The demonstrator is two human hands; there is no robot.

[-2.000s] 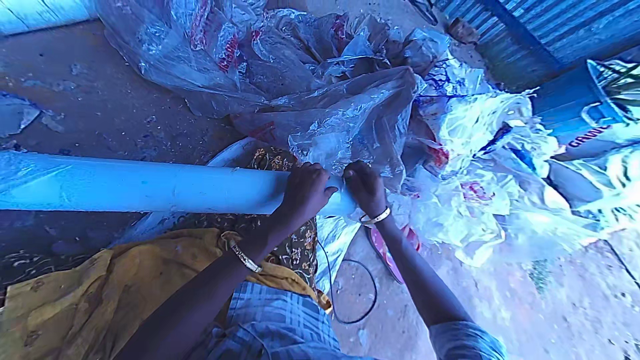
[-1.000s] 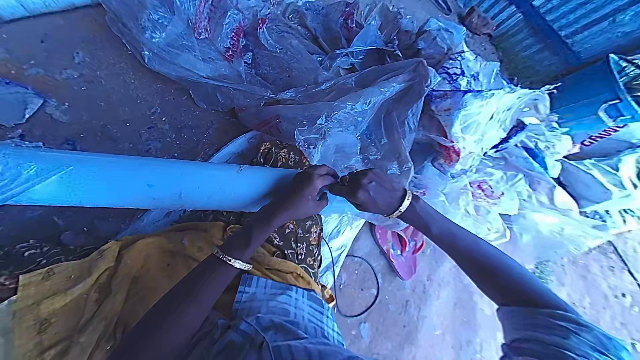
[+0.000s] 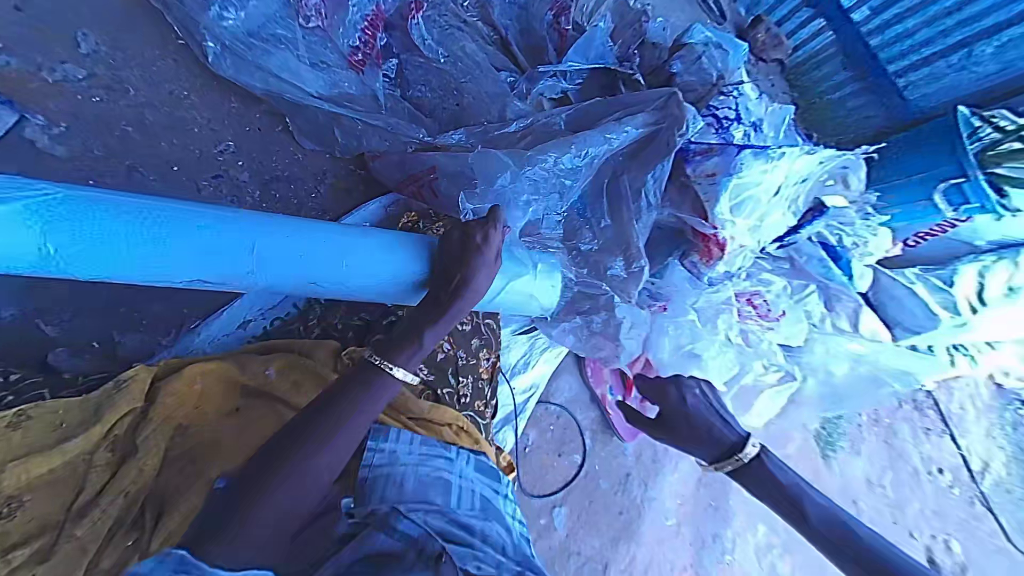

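Note:
A long pale-blue tube (image 3: 320,256), seemingly wrapped in plastic film, lies across my lap from the left edge to the middle. My left hand (image 3: 466,254) grips it near its right end, fingers curled over the top and partly hidden. Clear crumpled plastic sheeting (image 3: 584,184) lies against and beyond that end. My right hand (image 3: 684,412) is off the tube, above a pink flip-flop (image 3: 608,400), thumb and fingers apart with nothing seen between them. Each wrist wears a bracelet. Beneath the tube is dark flowered cloth (image 3: 464,368).
A mustard cloth (image 3: 160,432) covers my left side. A thin black cable (image 3: 582,456) loops on the ground. White and clear plastic scraps (image 3: 768,312) are heaped at the right, near a blue bucket (image 3: 928,176) and a corrugated metal sheet (image 3: 944,48).
My right hand has left the tube's right end and moved right and toward me, its fingers now apart. My left hand has stayed at the tube. The tube's end is now uncovered.

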